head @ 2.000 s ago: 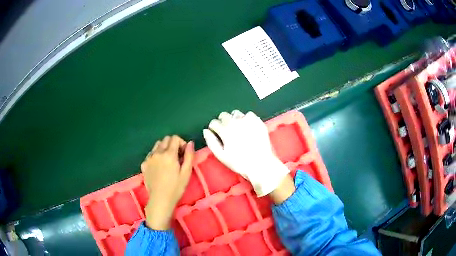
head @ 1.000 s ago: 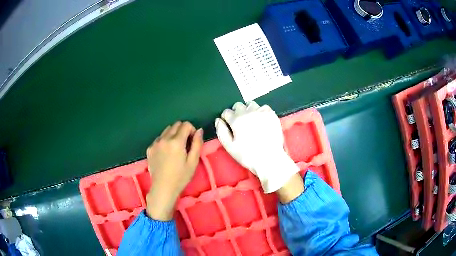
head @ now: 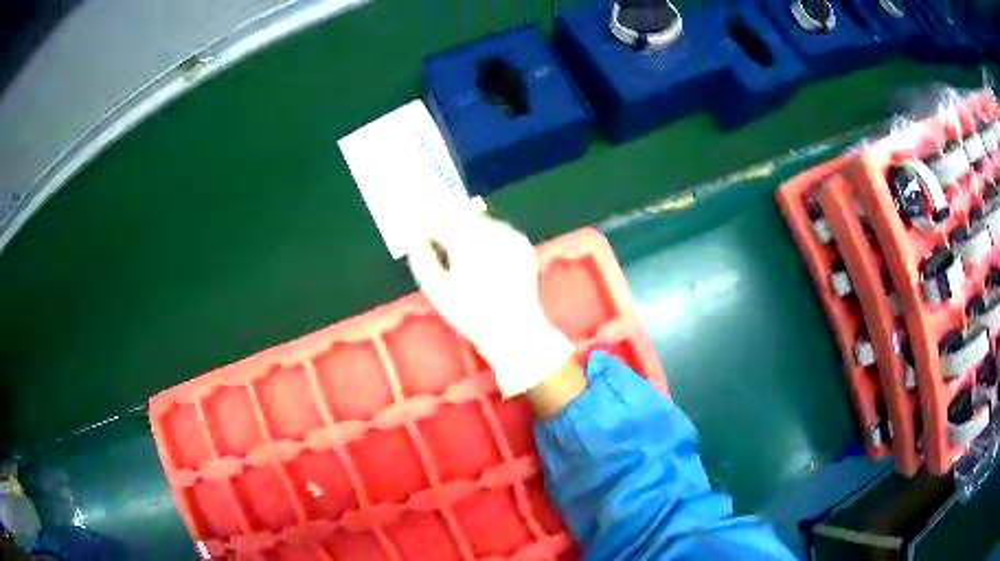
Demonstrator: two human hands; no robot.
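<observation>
My right hand (head: 483, 296), in a white glove, is over the back edge of the empty red-orange blister tray (head: 373, 420). Its fingers are curled and overlap the lower end of the white printed sheet (head: 400, 164). Whether they grip it cannot be told. The sheet lies on the green belt against a dark blue box base (head: 499, 137) with a dark recess in its top. My left hand is out of the picture. A small light speck shows in one tray pocket.
More blue boxes (head: 647, 88) stand in a row at the upper right, some with metal-rimmed watches on top (head: 647, 22). Stacked red-orange trays full of watches (head: 861, 296), partly in clear plastic, stand at the right above an open dark bin (head: 888, 521). A pale metal edge (head: 192, 71) curves at upper left.
My left hand has left the tray and gone out of view. My right hand has moved onto the lower part of the sheet. The view has shifted, so the boxes appear further left.
</observation>
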